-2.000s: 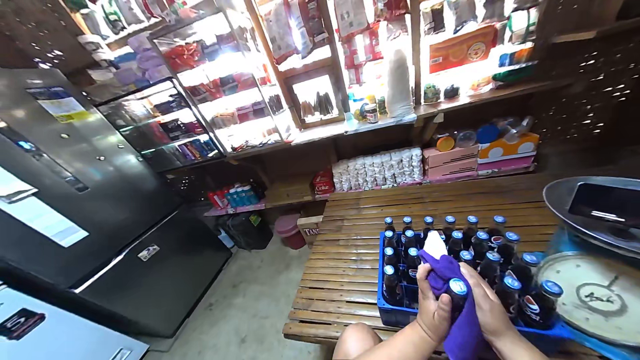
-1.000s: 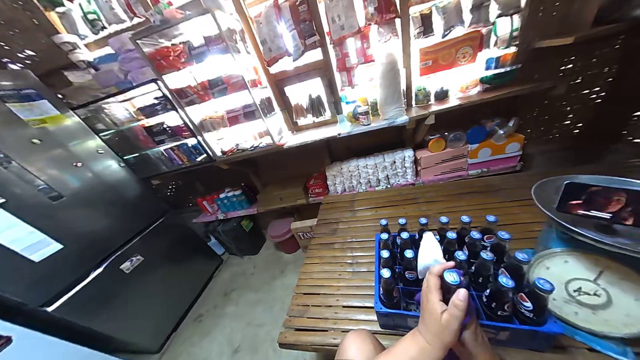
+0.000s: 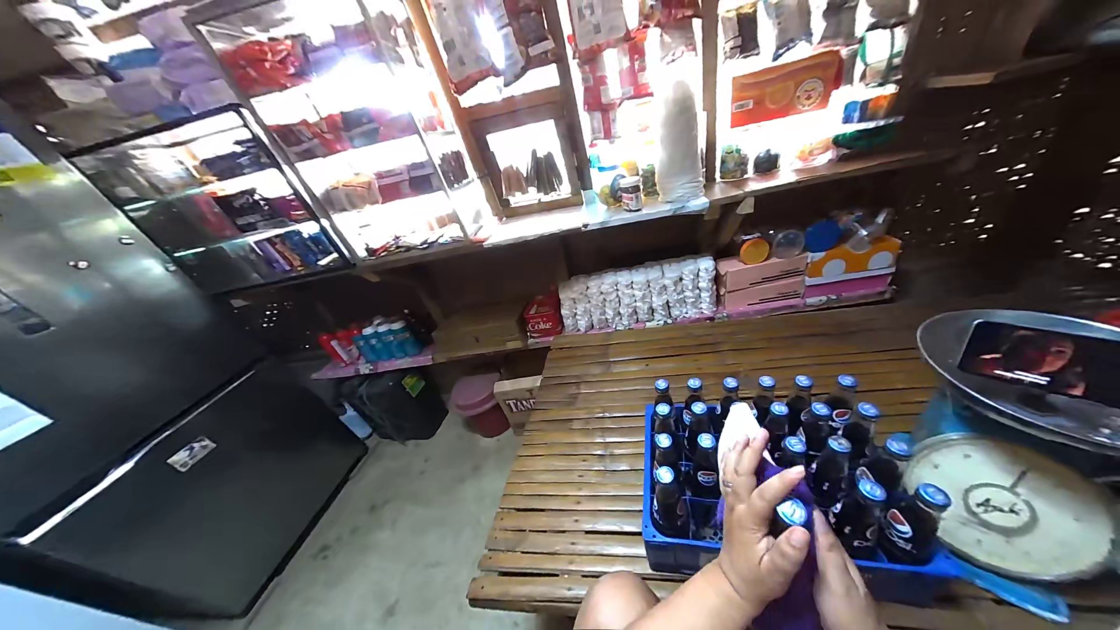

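Observation:
A capped Pepsi bottle [image 3: 792, 514] is upright between my two hands, wrapped in a purple cloth [image 3: 792, 595] with a white part [image 3: 738, 429] standing up beside it. My left hand [image 3: 757, 525] is around the bottle's left side near the neck, its fingers partly spread. On the other side, my right hand [image 3: 840, 573] presses the cloth against the bottle, its fingertips partly hidden. Behind and around them, a blue plastic crate [image 3: 678, 553] holds several dark bottles with blue caps. A few compartments at the crate's front left show no bottle.
The crate stands on a bamboo slat table [image 3: 560, 490]. Right of it is a dial weighing scale [image 3: 1006, 507] with a phone [image 3: 1041, 359] on its metal pan [image 3: 941, 337]. Stocked shelves [image 3: 814, 175] line the back; a dark refrigerator [image 3: 192, 490] is at left.
My left hand has shifted its hold from low on the cloth up to the bottle's neck, with its fingers now raised. The phone's screen, dark two seconds ago, now shows a picture.

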